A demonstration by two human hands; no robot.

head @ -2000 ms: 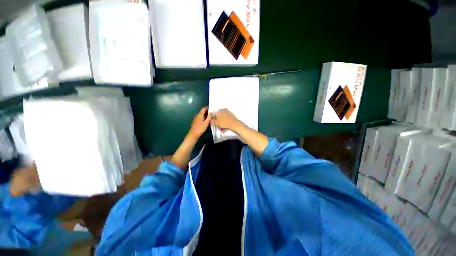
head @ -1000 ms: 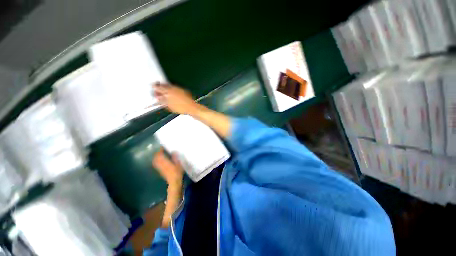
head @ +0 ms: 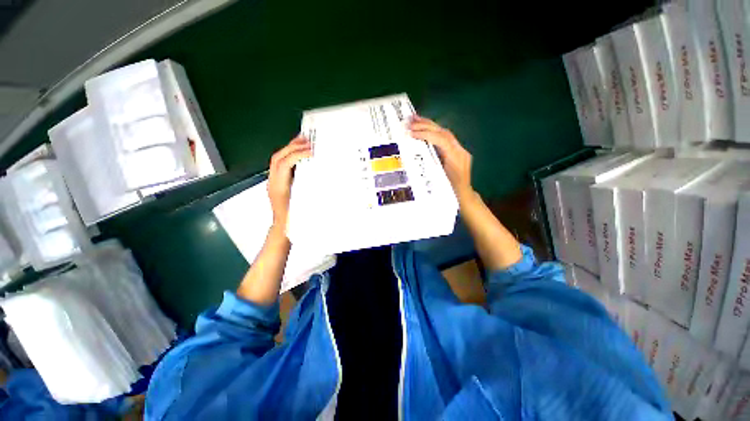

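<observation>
A closed gift box [head: 341, 181] is held up in front of my chest, its back panel with dark, orange and purple-blue blocks facing up. My left hand [head: 288, 168] grips its left edge. My right hand [head: 444, 152] grips its right edge at the upper corner. A plain white box part [head: 251, 222] lies on the green surface behind and below my left forearm, partly hidden by it; I cannot tell if it is a lid or a base.
Open box parts and an inner tray [head: 144, 123] lie on the belt at upper left. A tall stack of white liners [head: 74, 337] stands at lower left. Stacked finished boxes [head: 658, 238] fill the right side. The green belt [head: 493, 49] runs across the top.
Both hands now hold the gift box with its back panel up. The pictured box on the right of the surface is gone from there. The plain white part is now left under my forearm.
</observation>
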